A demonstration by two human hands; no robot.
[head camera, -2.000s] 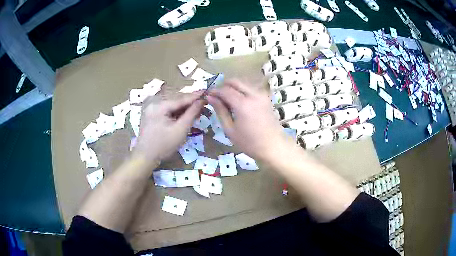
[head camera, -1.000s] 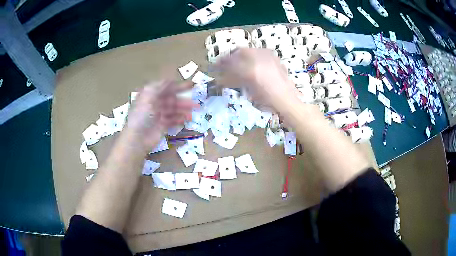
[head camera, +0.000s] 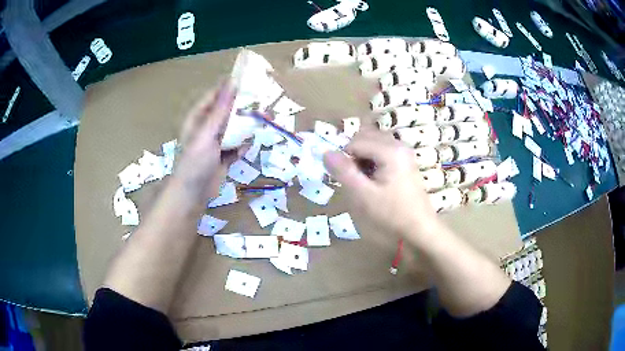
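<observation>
My left hand (head camera: 204, 136) is at centre left, blurred, closed around a cream housing (head camera: 238, 131) partly hidden by its fingers. Red and blue wires (head camera: 279, 129) run from beside the housing toward my right hand (head camera: 385, 173). The right hand's fingers are pinched around a wired part; its held end is hidden. White squares (head camera: 261, 246) with small dark centres lie scattered below and between the hands on the cardboard sheet (head camera: 329, 284). A red lead (head camera: 397, 258) lies below my right hand.
Grouped housings (head camera: 325, 53) stand in rows at the upper right. Wired parts (head camera: 565, 110) are heaped farther right. Flat car-shaped pieces (head camera: 186, 31) and a few bulkier housings (head camera: 333, 17) lie on the dark green surface behind. Packed housings (head camera: 526, 266) show at lower right.
A housing has left the group's upper left, and one is now in my left hand. My right hand has moved down and right. Pieces on the green surface have shifted right.
</observation>
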